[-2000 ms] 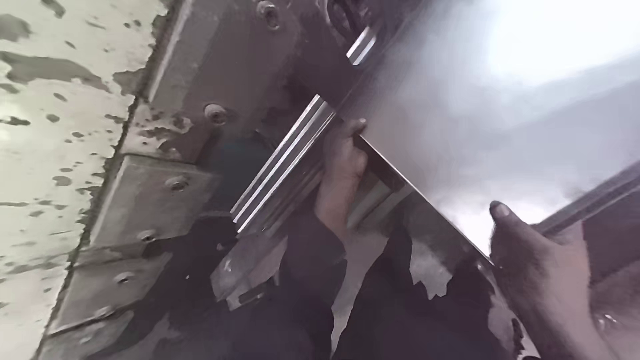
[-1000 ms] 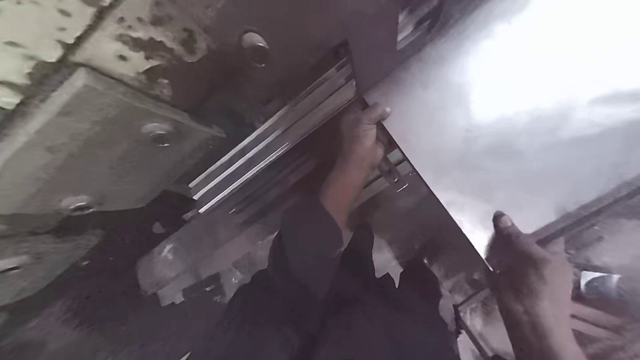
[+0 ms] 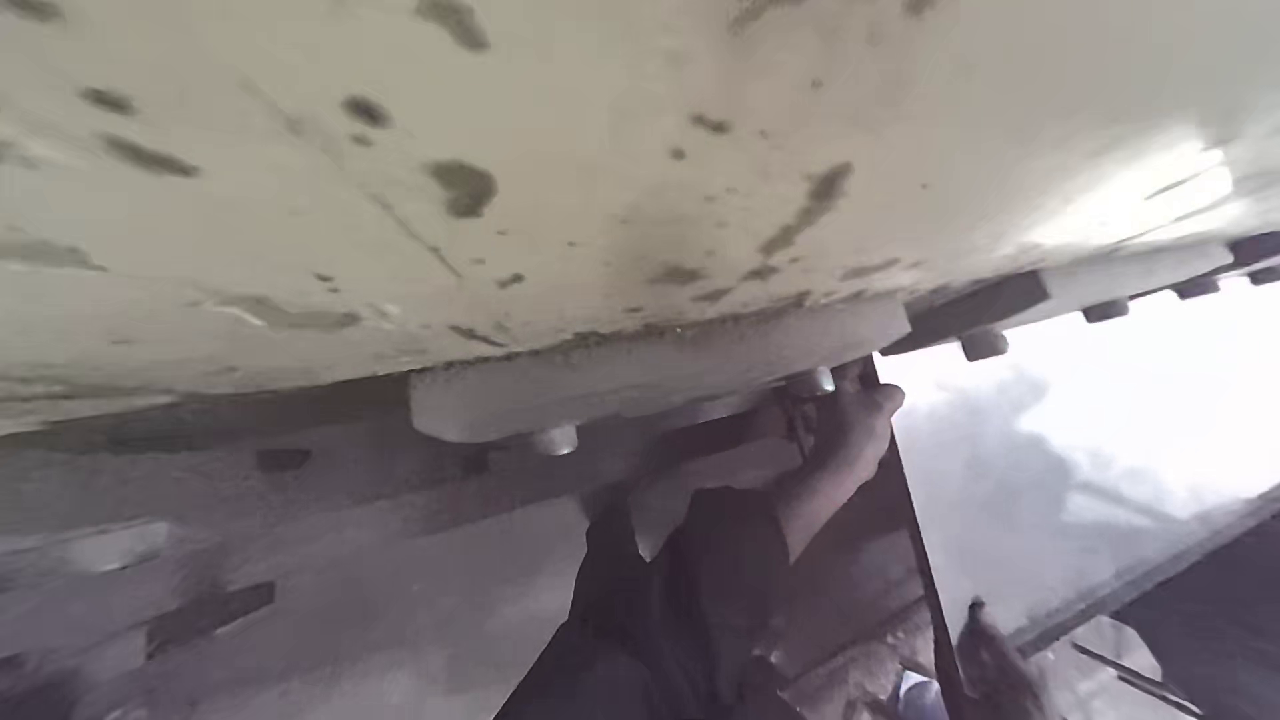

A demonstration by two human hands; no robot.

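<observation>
A large, shiny metal sheet [image 3: 1010, 500] fills the right side of the head view. My left hand [image 3: 845, 440] grips its near edge close under the machine's bolted plates, thumb on top and fingers hidden beneath. Lower down, at the sheet's near corner, my right hand [image 3: 1000, 665] holds the edge with the thumb over the top; most of that hand is dark and cut off by the frame. The sheet's far end runs under the bolted row.
Across the top spans a cream-painted machine body [image 3: 600, 200] with chipped paint. Thick metal clamp plates [image 3: 660, 370] with protruding bolts [image 3: 556, 440] line its lower edge, very near my left hand. Scattered objects lie on the floor at the lower right.
The view has swung strongly toward the painted machine body, which now fills the top. Both hands keep hold of the sheet's edge. The bright slotted metal bars seen earlier are out of sight.
</observation>
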